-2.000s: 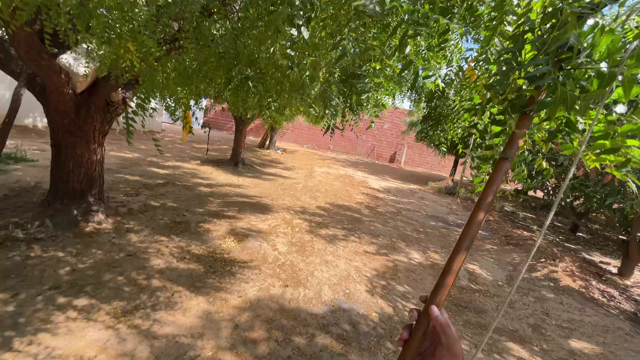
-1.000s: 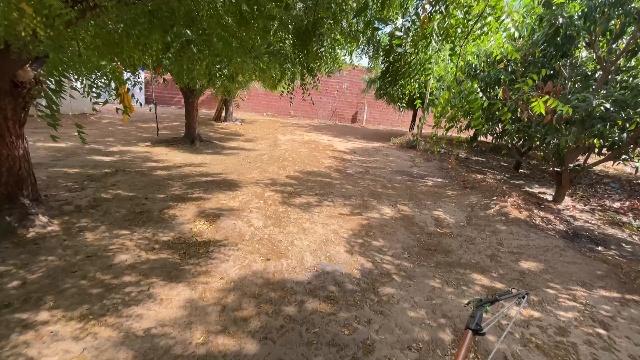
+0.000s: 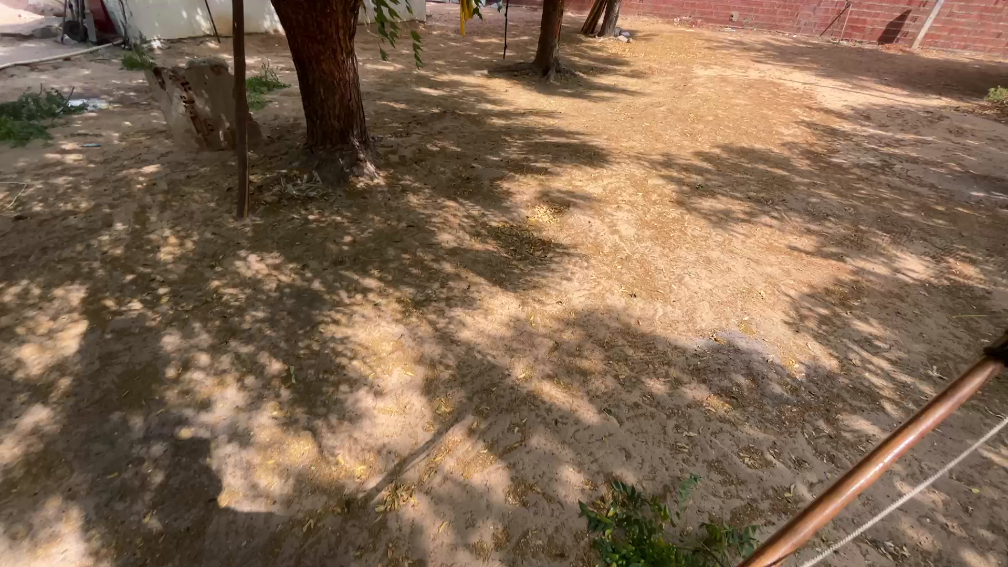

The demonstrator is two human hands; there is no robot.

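Neither of my hands shows in the head view. A smooth brown wooden pole (image 3: 874,465) slants in from the bottom edge up to the right edge, where a dark fitting on it is partly cut off. A pale cord (image 3: 906,498) runs alongside the pole, slightly apart from it. The pole's lower end is out of view, so what holds it is hidden. Left of the pole, a cut green leafy sprig (image 3: 642,524) lies on the ground at the bottom edge.
A thick tree trunk (image 3: 324,79) stands upper left, with a thin upright post (image 3: 240,118) and a pale broken block (image 3: 201,106) beside it. Farther back are another trunk (image 3: 549,35) and a red brick wall (image 3: 843,22). Sandy ground (image 3: 669,236) bears leaf litter and shade.
Two seconds ago a hand gripped the pole at the bottom; it is out of view now. The pole has come down from upright to a low slant. The view has turned down and left.
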